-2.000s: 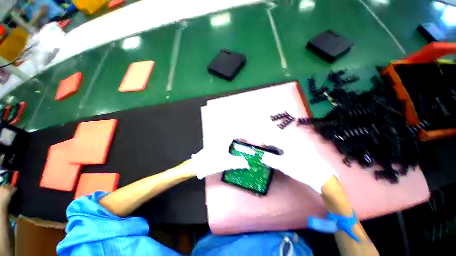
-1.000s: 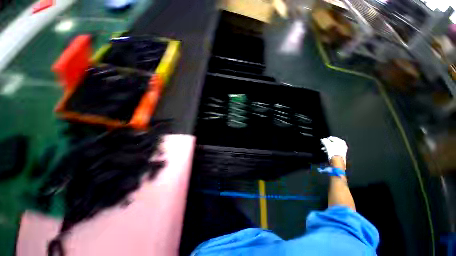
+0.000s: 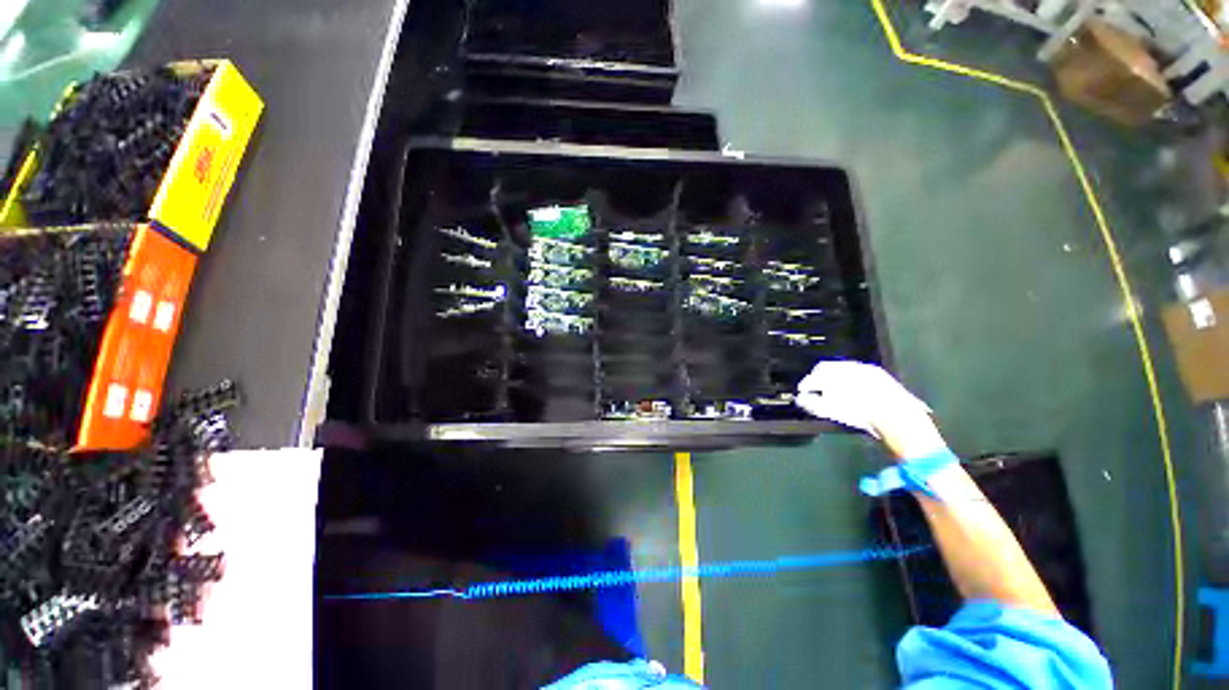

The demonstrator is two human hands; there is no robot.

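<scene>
A large black tray [image 3: 539, 431] with dividers holds green circuit boards [image 3: 559, 223] standing in rows, most seen edge-on. My right hand [image 3: 856, 398], in a white glove with a blue wrist strap, is at the tray's near right corner. Its fingertips meet a small dark item or board edge there; whether they grip it cannot be told. My left hand is out of the picture.
An orange and yellow parts box [image 3: 135, 324] full of black pieces stands at left. A heap of black comb-like pieces [image 3: 108, 539] lies by the pink mat [image 3: 256, 566]. A blue coiled cord [image 3: 674, 573] crosses below the tray. More black trays [image 3: 573, 68] are beyond.
The view has swung right from the mat to the tray. My right hand has left the board on the mat and reached the tray's near right corner. My left hand has gone out of view.
</scene>
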